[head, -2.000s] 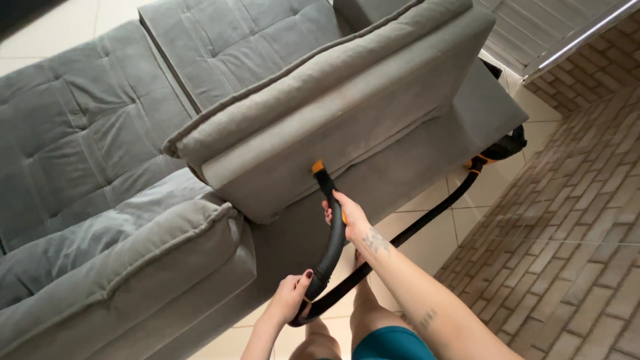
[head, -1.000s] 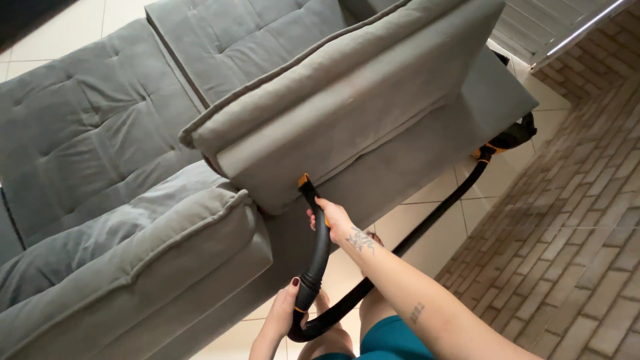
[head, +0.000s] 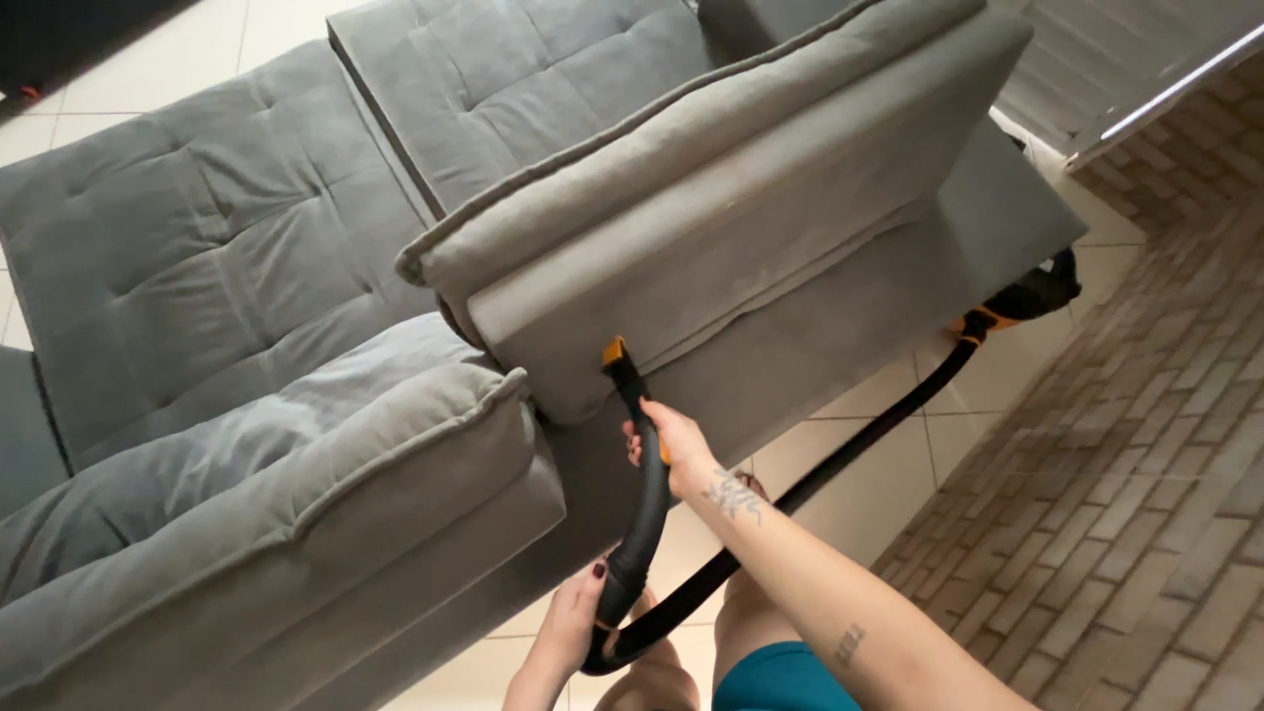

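My right hand (head: 671, 444) grips the upper part of a black curved vacuum cleaner wand (head: 647, 504). The wand's yellow-orange nozzle tip (head: 614, 352) lies against the lower back of a grey fabric sofa backrest (head: 731, 237), near its left end. Lower down, my left hand (head: 575, 614) holds the wand where it joins the black hose (head: 849, 454). That hose loops below my left hand and runs up to the right, to a black and orange vacuum cleaner (head: 1027, 296) beside the sofa's far end.
Another sofa backrest (head: 296, 553) stands at the lower left, with tufted seat cushions (head: 227, 217) beyond. A brick-patterned surface (head: 1116, 474) fills the right side, next to pale floor tiles (head: 879, 395). A light slatted door or shutter (head: 1106, 59) is at the upper right.
Between the first earlier frame and the second, the nozzle has moved down and left along the backrest. Both hands keep their hold on the wand.
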